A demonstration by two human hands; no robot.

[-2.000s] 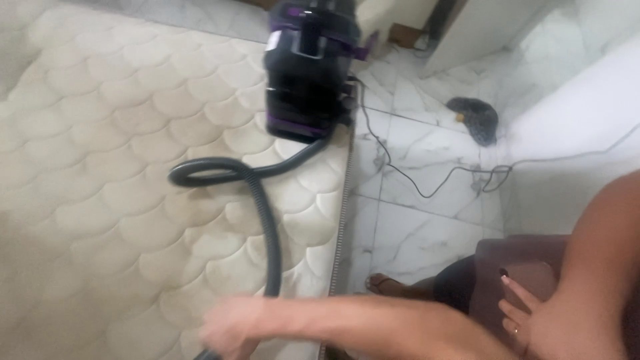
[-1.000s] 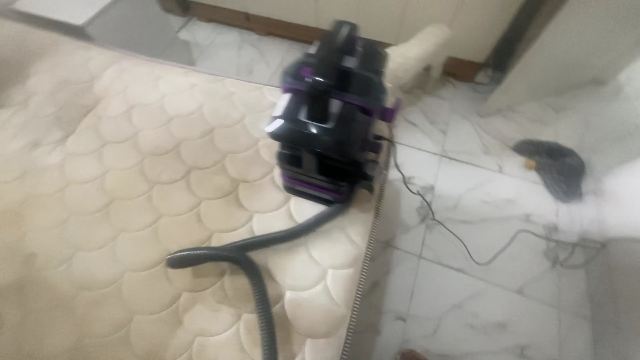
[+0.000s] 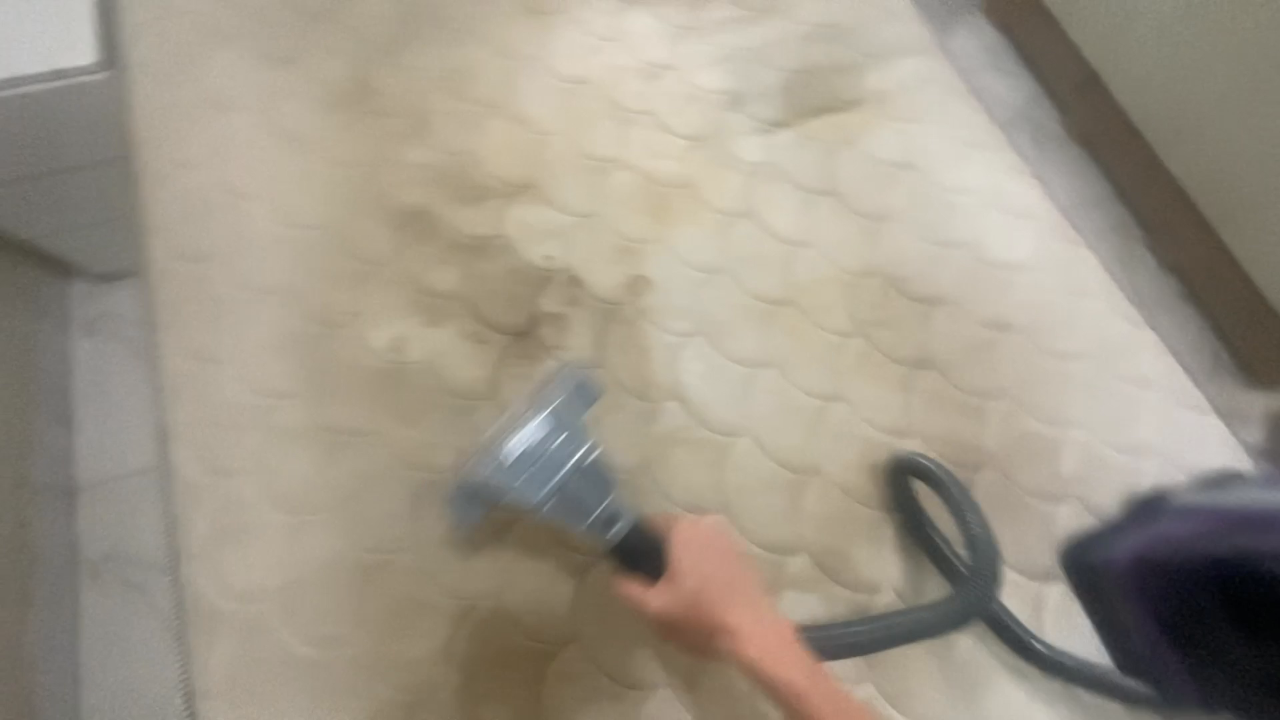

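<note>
My right hand (image 3: 700,580) is closed around the black neck of a clear plastic upholstery nozzle (image 3: 555,460). Its wide head points up and to the left, over a cream quilted mattress (image 3: 800,370) with brownish, wet-looking patches. Blur hides whether the nozzle touches the fabric. From behind my wrist a dark grey ribbed hose (image 3: 885,630) runs right, makes a loop on the mattress and leads to a black and purple cleaning machine (image 3: 1190,590), cut off by the right edge. My left hand is out of view.
Pale floor tiles (image 3: 120,560) lie along the mattress's left side. At the upper right, a brown skirting strip (image 3: 1130,180) follows the base of a light panel. A grey and white piece of furniture or frame (image 3: 60,150) stands at the upper left.
The view has swung strongly left across the mattress, so the machine now sits at the lower right. My right hand and the nozzle have come into view since one second ago.
</note>
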